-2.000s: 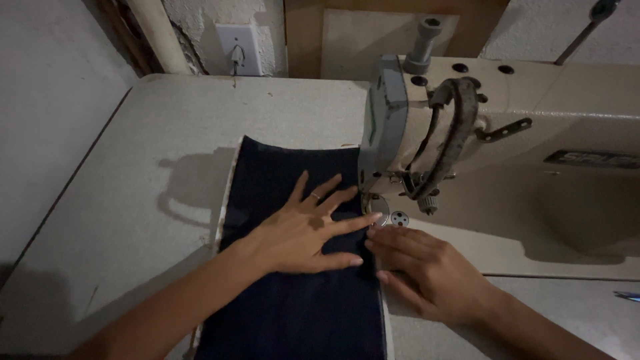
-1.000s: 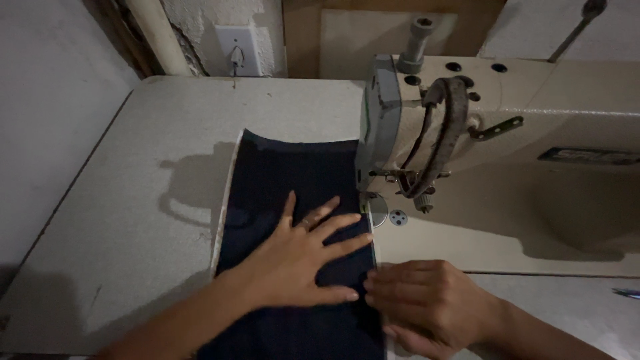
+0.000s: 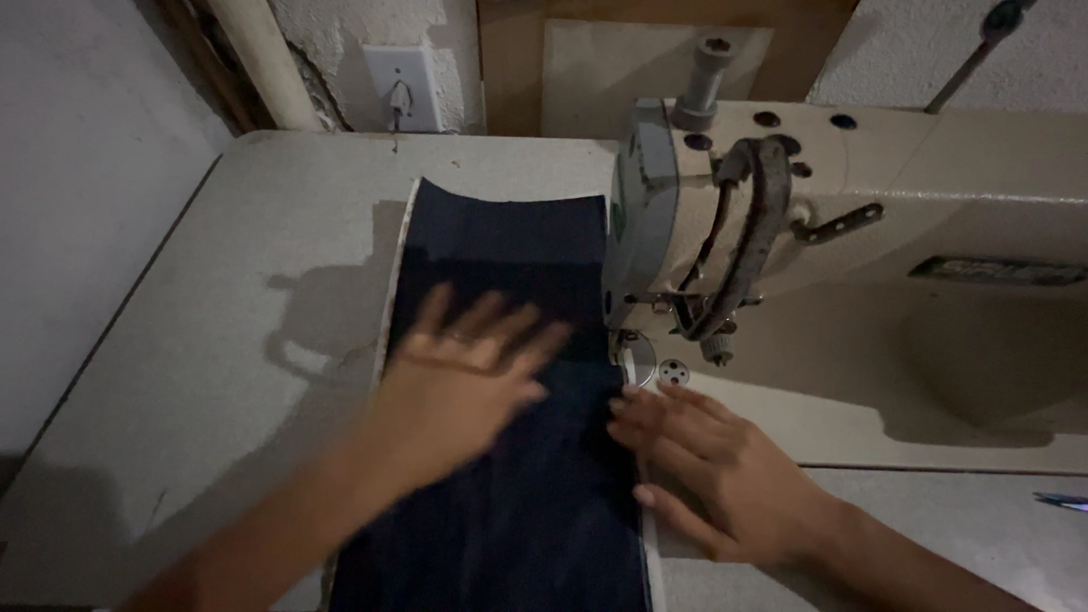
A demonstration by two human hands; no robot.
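Observation:
A long dark blue fabric panel (image 3: pixel 510 229) with pale side edges lies on the sewing table, its right edge at the needle area of a sewing machine (image 3: pixel 850 170). My left hand (image 3: pixel 463 374), blurred, is over the panel with its fingers spread; whether it touches the fabric cannot be told. At the panel's right edge, just in front of the presser foot (image 3: pixel 620 344), my right hand (image 3: pixel 714 459) has its fingertips on the pale edging, thumb apart. The presser foot is partly hidden by the machine head. A ring shows faintly on my left hand.
The pale table (image 3: pixel 212 297) extends to the left wall. Behind it are a wall outlet (image 3: pixel 402 89) with a plug in it and a pipe (image 3: pixel 263 64). The tip of a metal tool (image 3: pixel 1058 501) lies at the right edge. Shadows fall across the tabletop.
The panel has moved away from me, along the machine. My left hand has shifted left off the seam side, and my right hand has moved forward since one second ago.

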